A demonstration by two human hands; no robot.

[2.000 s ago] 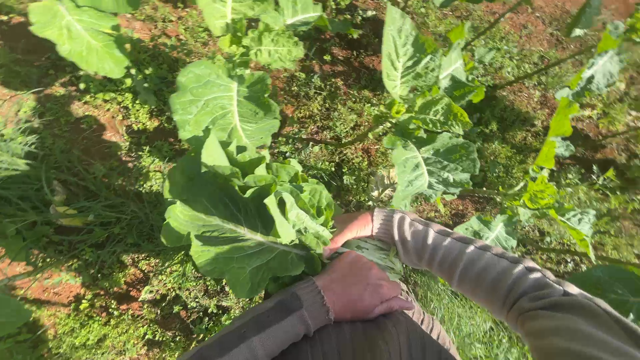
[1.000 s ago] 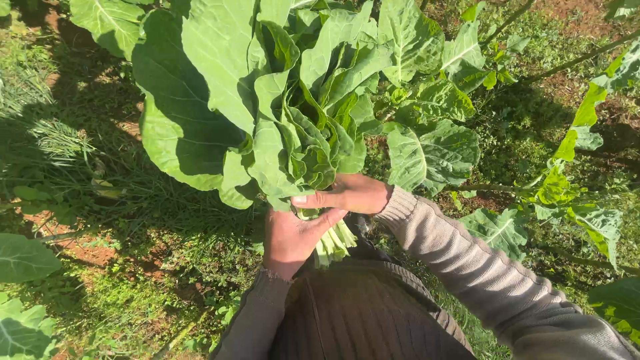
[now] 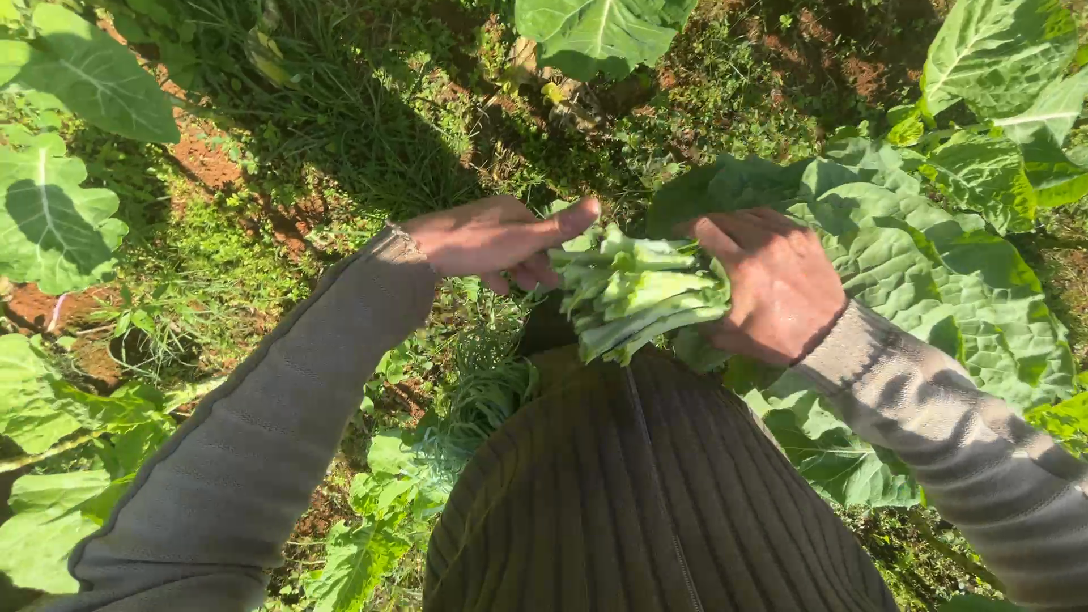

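A bunch of large green leaves (image 3: 926,263), which look like collard greens, lies sideways with its blades to the right. Its pale cut stems (image 3: 646,293) point left, in front of my body. My right hand (image 3: 765,285) is closed around the bunch just behind the stem ends. At the left of the stems is my left hand (image 3: 506,242), its thumb stretched toward them and its fingers partly curled below. It does not grip the bunch; whether its fingertips touch the stems cannot be told.
Broad-leaved plants grow at the left (image 3: 51,212), at the top (image 3: 603,34) and at the upper right (image 3: 994,59). Low weeds and reddish soil (image 3: 204,157) cover the ground. A tangle of thin bluish-green strands (image 3: 484,395) lies beside my ribbed garment (image 3: 646,493).
The bunch, upright with its stems toward me one second ago, now lies sideways with stems to the left. My left hand has come off it, while my right hand still holds it.
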